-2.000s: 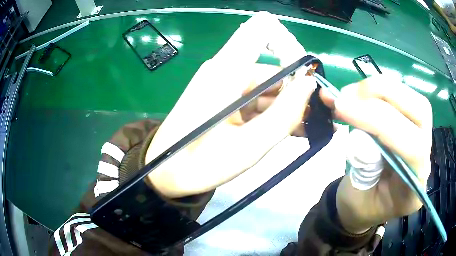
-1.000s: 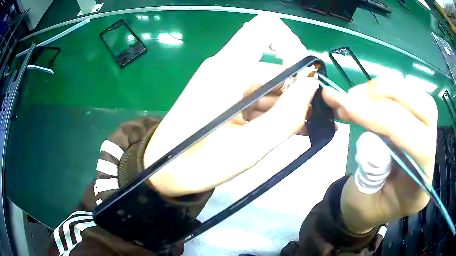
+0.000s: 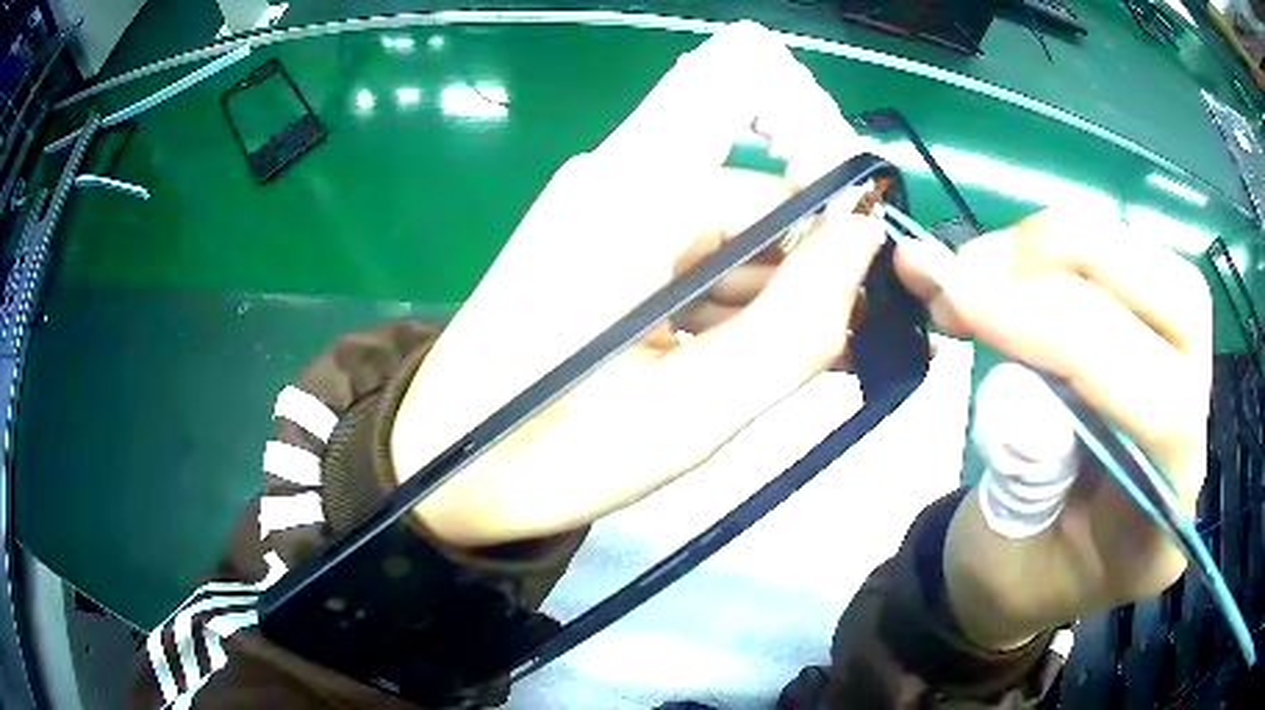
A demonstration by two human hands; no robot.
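Note:
A black phone middle frame [image 3: 590, 343] is held tilted across the view, its solid panel with camera holes at the lower left. My left hand [image 3: 756, 264] grips its upper right end, with the forearm passing behind the frame's long side. My right hand [image 3: 1089, 347], with white finger cots [image 3: 1024, 451], holds pale blue tweezers [image 3: 1165, 513]. The tweezers' tip is at the frame's upper inner corner, beside a tiny orange part [image 3: 874, 194]. My left fingertips partly hide that part; whether the tips grip it I cannot tell.
Loose frames lie on the green mat [image 3: 181, 402]: one at upper left [image 3: 294, 142], one behind my hands [image 3: 932, 160], one at the right edge [image 3: 1232, 289]. A white sheet [image 3: 749, 569] lies under my hands. A black ribbed tray [image 3: 1239, 458] is at right, a metal rack [image 3: 39, 264] at left.
The loose frames on the green mat have shifted leftward. The held frame and my left hand have barely moved. My right hand has shifted slightly to the right, tweezers still at the corner.

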